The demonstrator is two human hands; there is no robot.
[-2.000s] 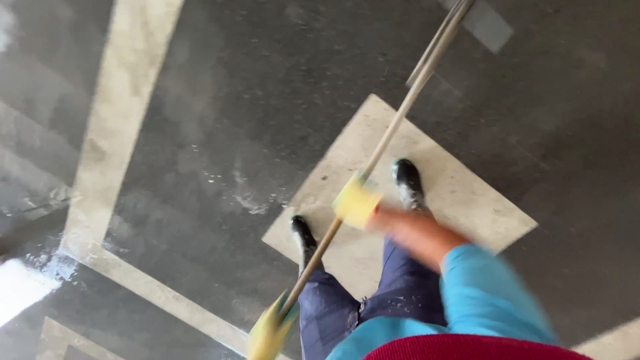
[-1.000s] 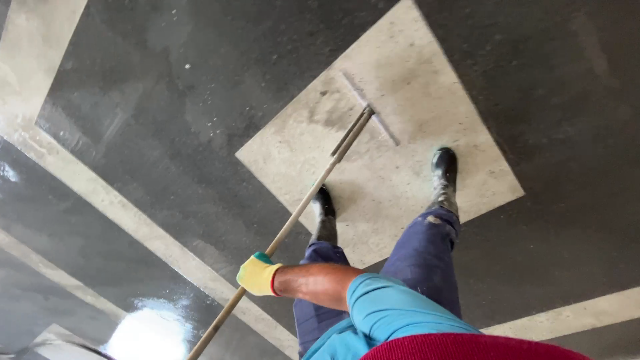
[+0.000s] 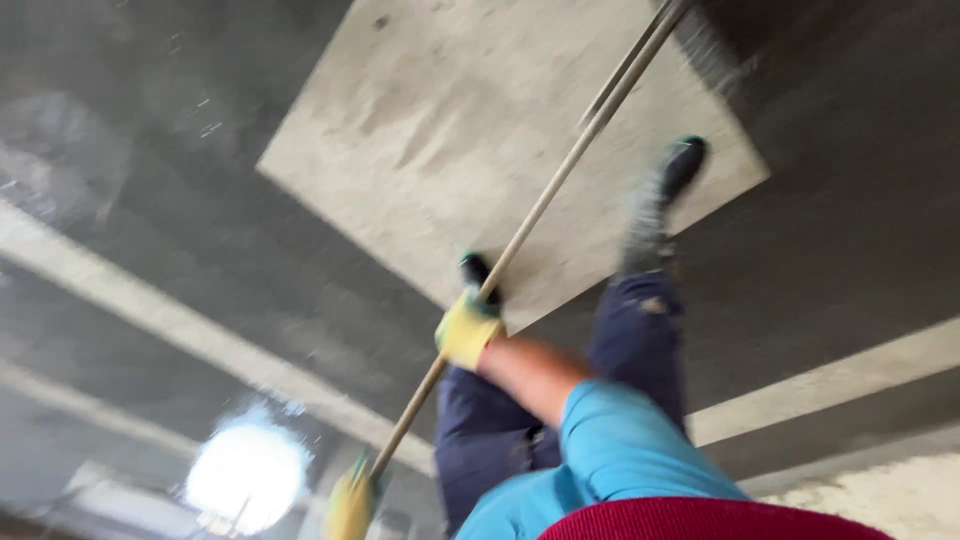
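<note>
A long wooden pole [image 3: 544, 199] runs slantwise from the lower left to the top edge, where its far end leaves the view. My right hand [image 3: 471, 330], in a yellow and green work glove, is closed round the pole at mid-length, in front of my thighs. Lower down, my left hand [image 3: 351, 501], in a like glove and blurred, is on the pole near the bottom edge. A second thin rod [image 3: 626, 64] lies alongside the pole's upper part.
My dark rubber boots [image 3: 681, 171] are on a pale square [image 3: 450, 142] of floor. Dark, partly wet-looking floor [image 3: 847, 247] surrounds it, crossed by pale strips [image 3: 180, 322]. A bright glare [image 3: 246, 476] shows at lower left, and a rough pale area [image 3: 885, 495] at lower right.
The pole's far end, with a thin crossbar on the pale square one second ago, has moved up out of view. My left hand, out of view then, shows again at lower left.
</note>
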